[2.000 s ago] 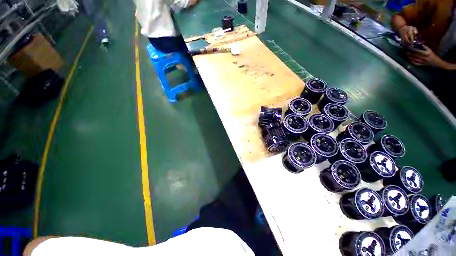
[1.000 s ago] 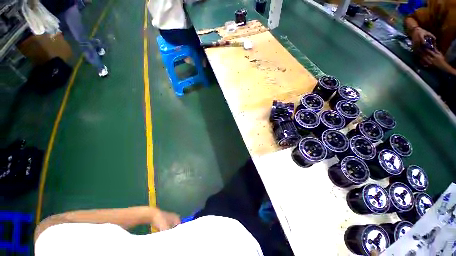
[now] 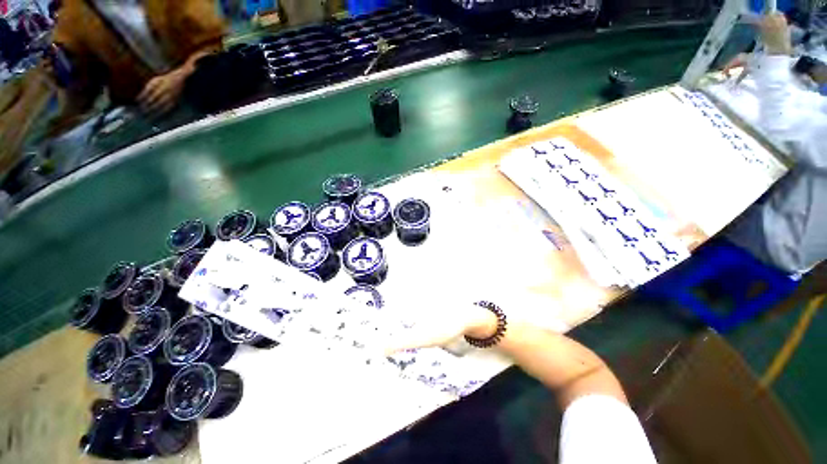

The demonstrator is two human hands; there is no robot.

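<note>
My right hand, on a bare forearm with a dark coiled band, reaches in from the lower right. It is partly washed out against the white surface. It grips a white adhesive strip with dark shapes, which extends left over several housings. Black cylindrical housings stand upright at the left; finished housings bear white discs with dark three-armed marks. A dark-topped housing stands at their right. The white work sheet lies below. My left hand is not in view.
Adhesive sheets lie at right. The green conveyor beyond the bench carries spaced black parts. A person in brown works across it. A person in white and a blue stool are at right.
The view has swung right from the floor and bench end to the housings and belt. My right forearm has come into view with the strip; my left forearm has left view.
</note>
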